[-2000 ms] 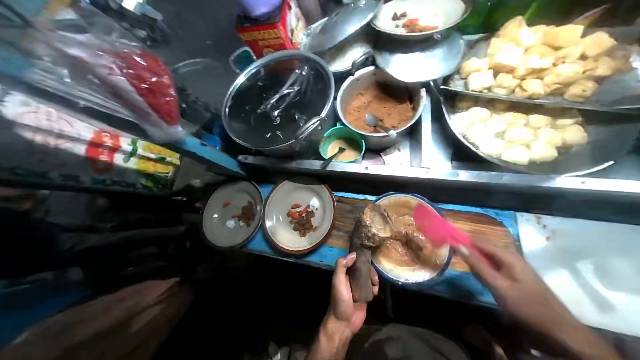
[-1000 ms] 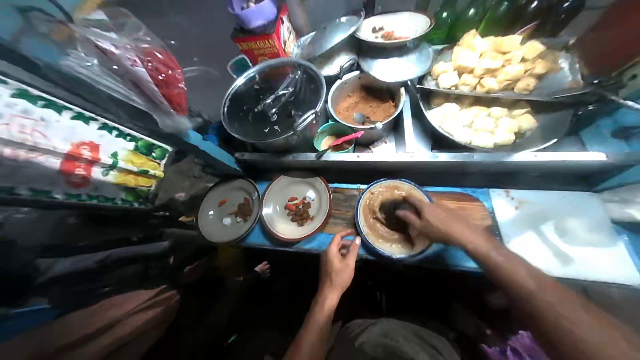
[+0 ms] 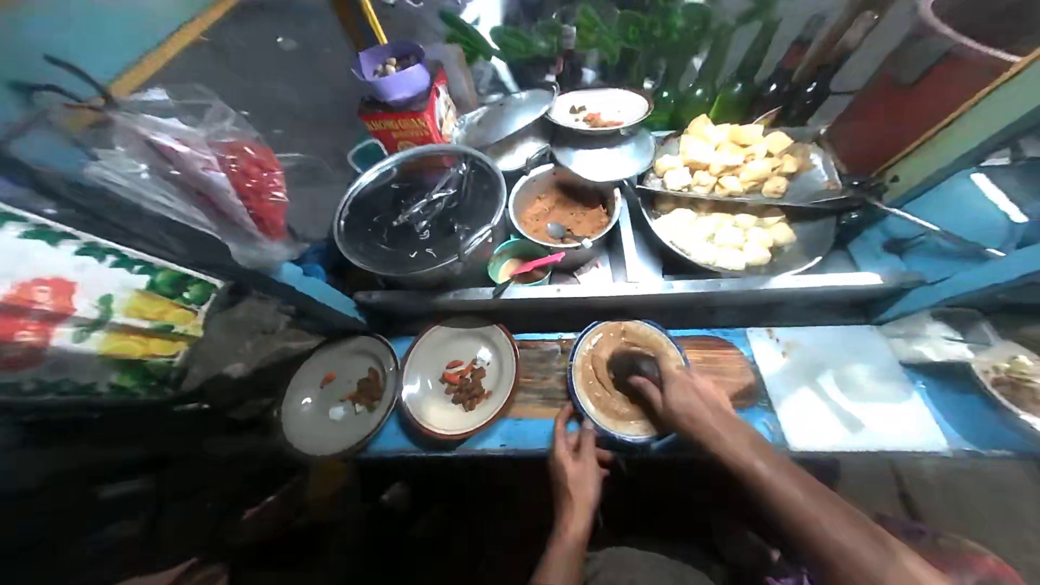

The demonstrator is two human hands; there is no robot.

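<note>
My right hand (image 3: 678, 394) is closed around a dark pestle (image 3: 634, 370), its head down in brown sauce inside a blue-rimmed bowl (image 3: 578, 390). The bowl rests on a wooden board (image 3: 540, 378) lying on the blue ledge. My left hand (image 3: 578, 455) touches the bowl's lower left rim with its fingers, the palm below the ledge's edge. To the left are a brown-rimmed plate (image 3: 422, 382) and a grey plate (image 3: 313, 414), each with chopped chillies and brown bits. A pink spatula (image 3: 540, 262) leans in a small green bowl (image 3: 496, 262) behind the ledge.
A metal rim (image 3: 691, 287) runs behind the ledge. Beyond it stand a large lidded pot (image 3: 357, 252), a pot of brown paste (image 3: 520, 199) and a tray of fried tofu (image 3: 821, 175) above a wide pan (image 3: 812, 244). White paper (image 3: 853, 390) lies right of the board.
The pink spatula has gone from my right hand to the small green bowl. The pestle, in my left hand at first, is now in my right, and my left hand has moved to the bowl's rim.
</note>
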